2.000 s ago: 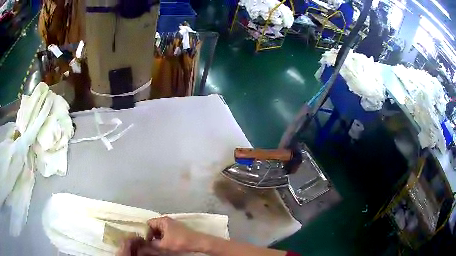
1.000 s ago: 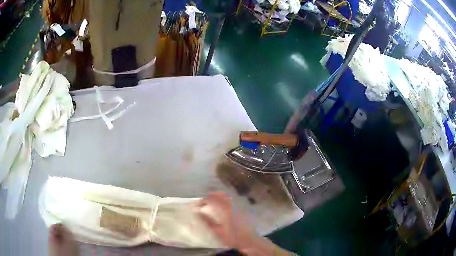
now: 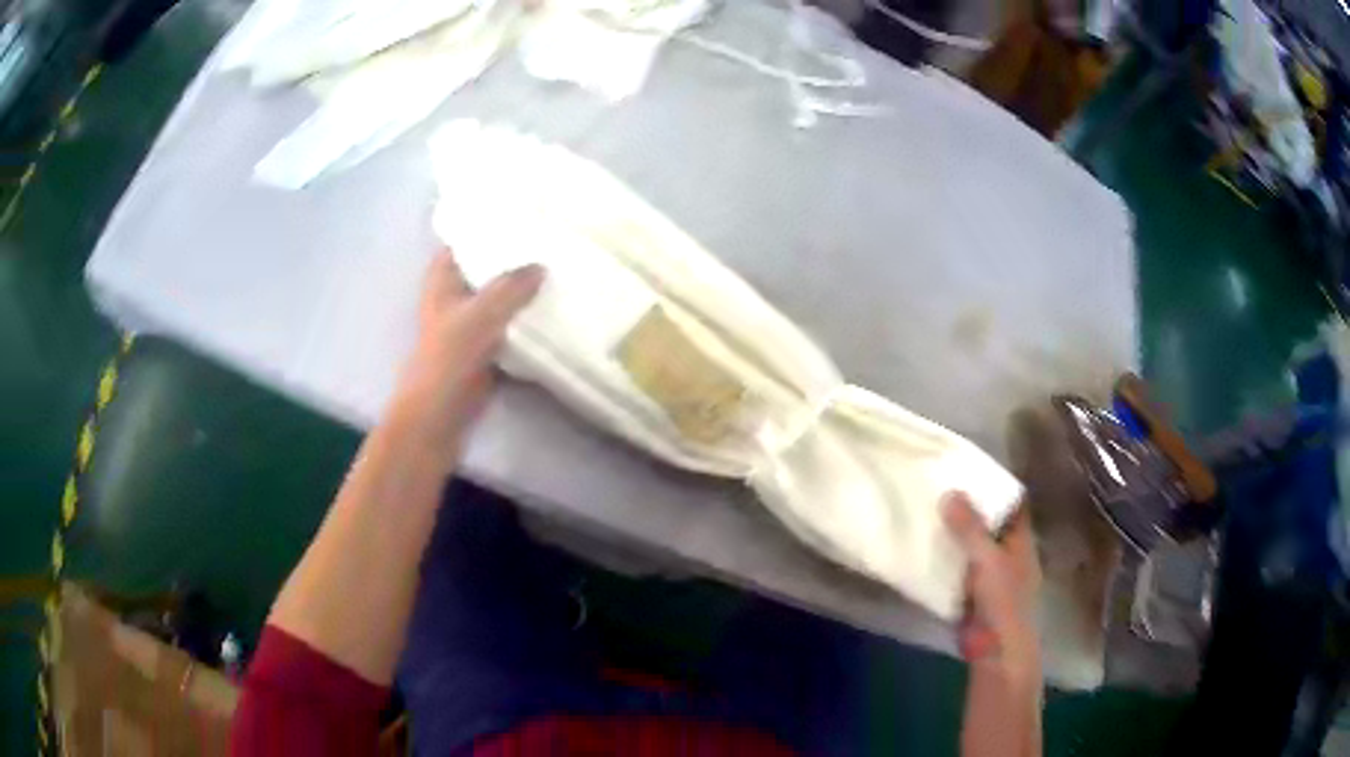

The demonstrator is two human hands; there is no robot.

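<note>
A cream-white cloth bundle (image 3: pixel 570 244) lies slantwise over the near part of the pressing table, cinched by a narrow tie strip (image 3: pixel 795 429). A tan ticket (image 3: pixel 678 373) lies on it, left of the tie. My left hand (image 3: pixel 481 318) grips the near edge at the wide left end, thumb on top. My right hand (image 3: pixel 992 569) grips the narrow right end, thumb on top. The fingers under the cloth are hidden.
The pressing table (image 3: pixel 267 281) has a loose cream cloth pile (image 3: pixel 356 67) and a white strip (image 3: pixel 807 67) at its far side. A steam iron (image 3: pixel 1133 459) stands at the right by a metal rest (image 3: pixel 1173 592). A cardboard box (image 3: pixel 126 688) is at lower left.
The view has turned and tilted down. The bundle is now tied and held at both ends; both hands worked at its middle earlier, then moved apart.
</note>
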